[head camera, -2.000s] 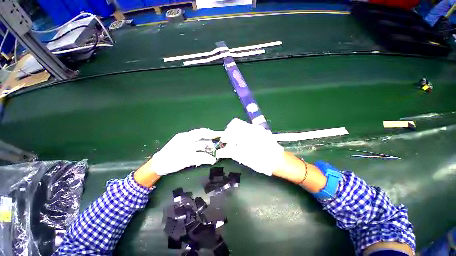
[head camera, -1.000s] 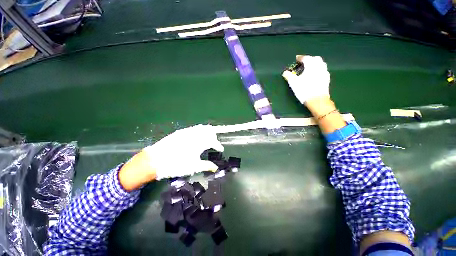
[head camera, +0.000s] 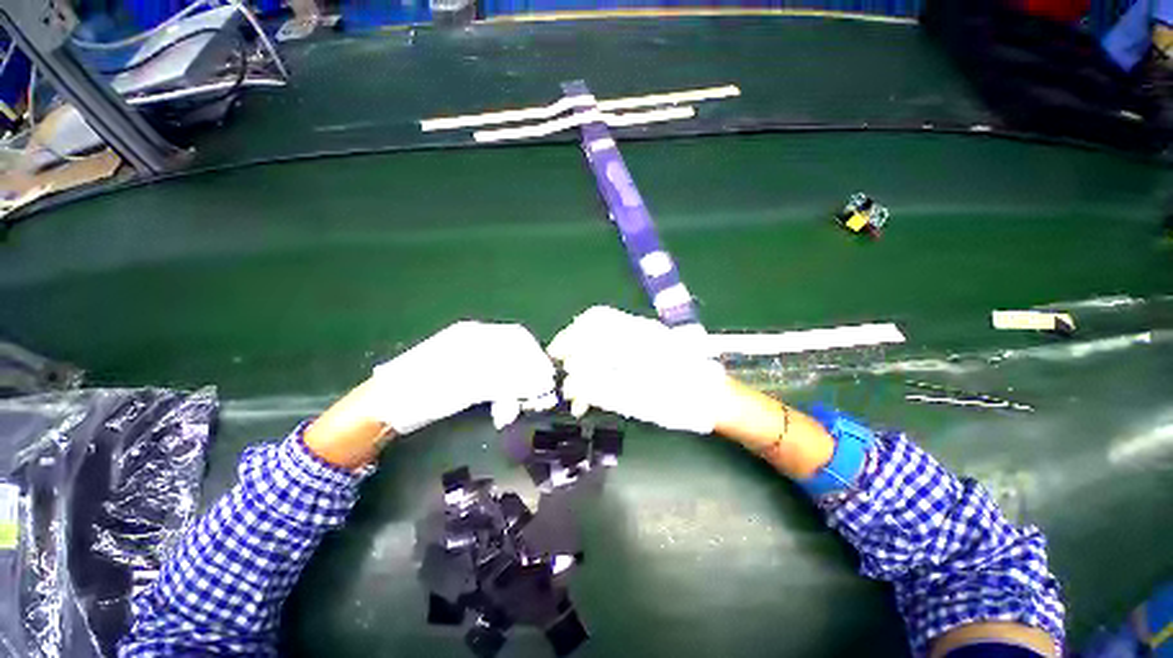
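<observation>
My left hand (head camera: 470, 373) and my right hand (head camera: 637, 369), both in white gloves, meet fingertip to fingertip just beyond the pile of black adhesive pads (head camera: 515, 553). Whatever lies between the fingertips is hidden by the gloves; I cannot tell if a pad is held. A circuit board assembly (head camera: 862, 215) with yellow and black parts lies alone on the green belt, to the right and beyond my right hand. The near white strip (head camera: 810, 341) runs out to the right from behind my right hand.
A purple-blue strip (head camera: 630, 212) runs away across the belt, with a pair of cream strips (head camera: 669, 99) at its far end. Tweezers (head camera: 971, 399) and a short cream piece (head camera: 1029, 320) lie right. A clear plastic bag (head camera: 116, 514) is at the left edge.
My right hand has let go of the board on the belt and come back to meet my left hand, which has lifted off the pads. The board farther right has left the view.
</observation>
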